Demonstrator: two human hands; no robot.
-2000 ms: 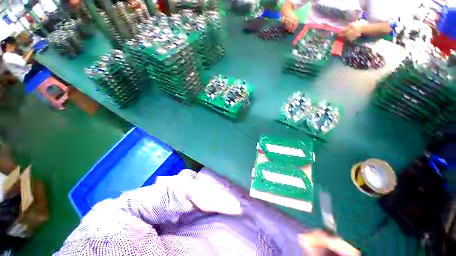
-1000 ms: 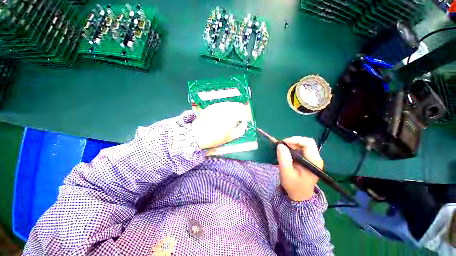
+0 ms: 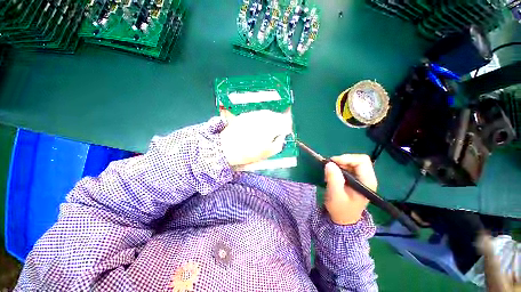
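Observation:
A green circuit board point(image 3: 254, 92) with a white strip lies on a pale support board point(image 3: 274, 163) near the bench edge. My left hand point(image 3: 256, 137) lies over its lower part and hides much of it. The fingertips are together near the board's right edge; they are overexposed, and I cannot tell whether they hold solder wire. My right hand point(image 3: 349, 187) holds a black soldering iron point(image 3: 371, 197) like a pen. Its thin tip points left, at the board's right edge beside my left fingertips.
A round yellow-rimmed tin point(image 3: 363, 104) stands right of the board. Dark boxy equipment point(image 3: 451, 137) with a blue piece is further right. Populated boards point(image 3: 277, 31) lie beyond the work, with stacks point(image 3: 128, 28) at upper left. A blue bin point(image 3: 48, 177) is lower left.
Over the last second the view has shifted slightly, and the iron's tip has come closer to my left fingertips. Two seconds ago the board was uncovered and my left hand was away from it.

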